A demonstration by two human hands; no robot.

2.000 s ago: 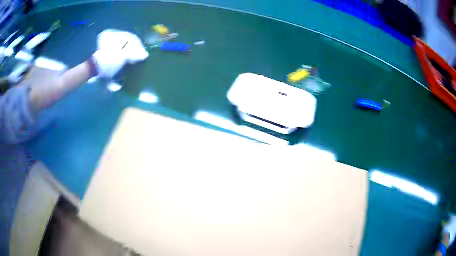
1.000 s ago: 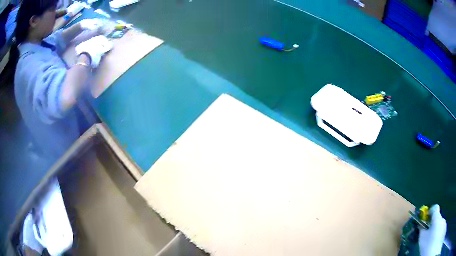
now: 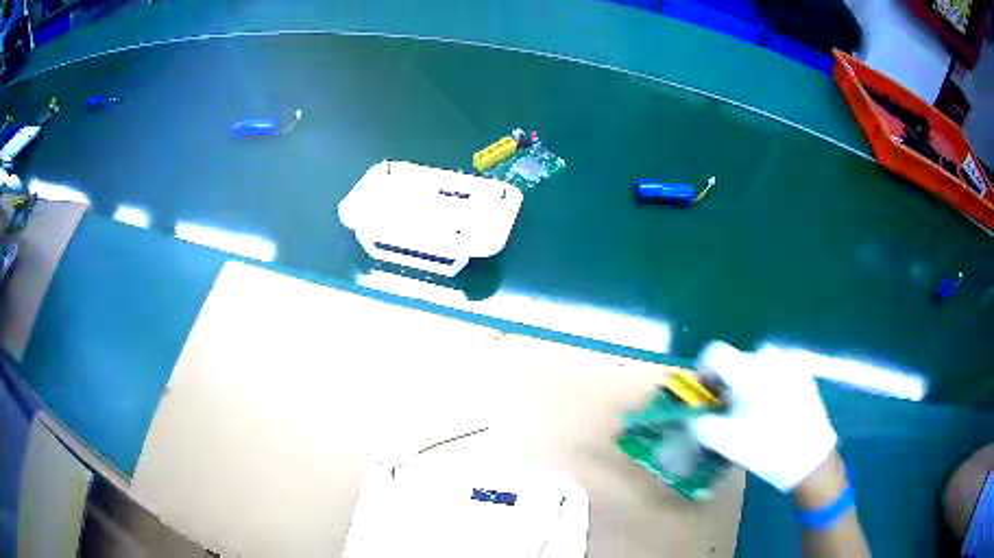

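Observation:
My right hand (image 3: 768, 420), in a white glove with a blue wristband, holds a green circuit board (image 3: 670, 447) with a yellow port row over the right part of the cardboard mat (image 3: 262, 403). The board is blurred. A white housing shell (image 3: 469, 529) lies on the mat at the bottom centre, cut off by the frame's edge. It has a small dark rectangle on it, and a thin brown-black lead rises from its upper left. My left hand is not in view.
On the green belt (image 3: 589, 262) are another white housing (image 3: 431, 213), a second board (image 3: 531, 167) behind it, and several blue battery packs, one at centre right (image 3: 665, 193). An orange-red bin (image 3: 926, 180) with dark items stands far right. Part of a person shows at the right edge.
My right hand has brought the board left over the mat. A housing shell now lies on the mat; at left, a white piece was over the box earlier. The view has turned right.

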